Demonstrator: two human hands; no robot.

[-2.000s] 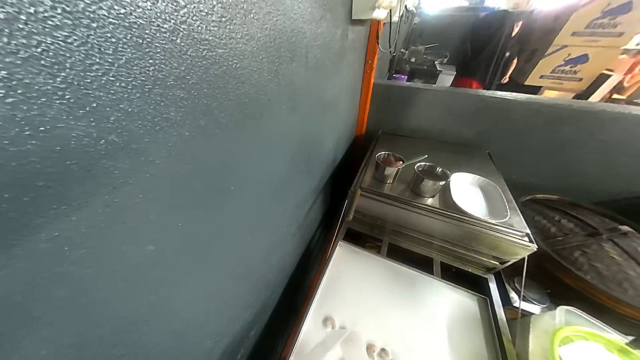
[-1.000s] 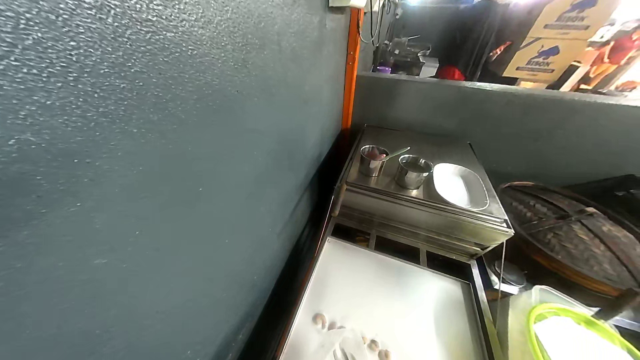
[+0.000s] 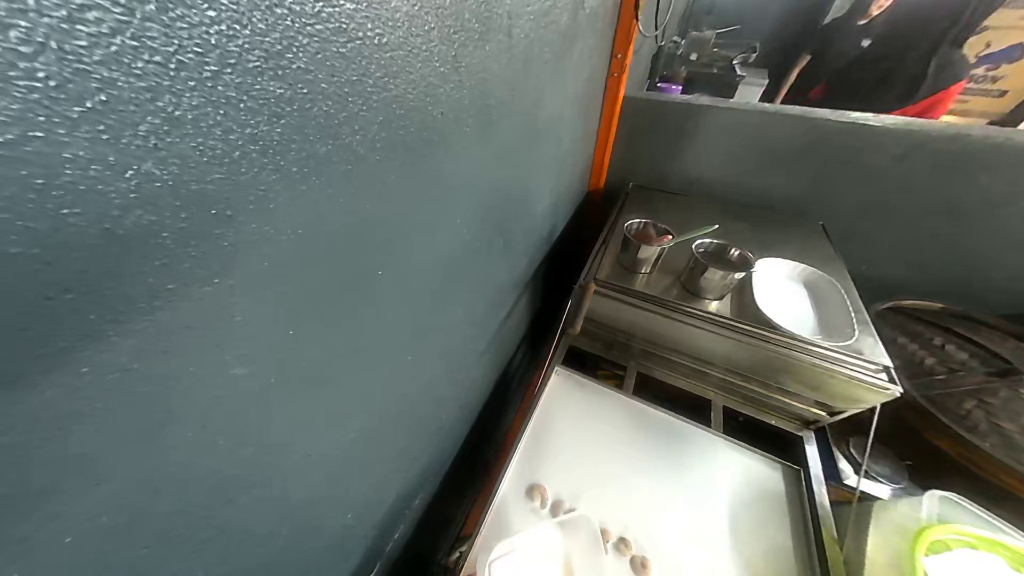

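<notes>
Neither my left hand nor my right hand shows. At the bottom, a shallow metal tray (image 3: 680, 472) holds several small brownish-white pieces (image 3: 622, 546) in a loose row. A whitish translucent plastic container (image 3: 580, 544) covers part of that row at the lower edge. Beyond the tray, a stainless steel box-like unit (image 3: 744, 340) carries two metal cups. The left cup (image 3: 640, 256) has reddish contents and a pale green handle (image 3: 696, 234) leaning out. The right cup (image 3: 712, 276) stands beside an oval white dish (image 3: 804, 300).
A grey wall (image 3: 280, 280) fills the left side, with an orange post (image 3: 614, 96) at the corner. At right are a round woven basket (image 3: 952, 360) and a clear tub (image 3: 888, 528) with a lime-green rim inside. Over the low wall (image 3: 800, 152), a person (image 3: 888, 60) in dark clothing stands near a cardboard box (image 3: 996, 72).
The person in dark clothing now stands beyond the low wall, in front of the cardboard boxes. The whitish container shows more fully over the tray's lower edge than before.
</notes>
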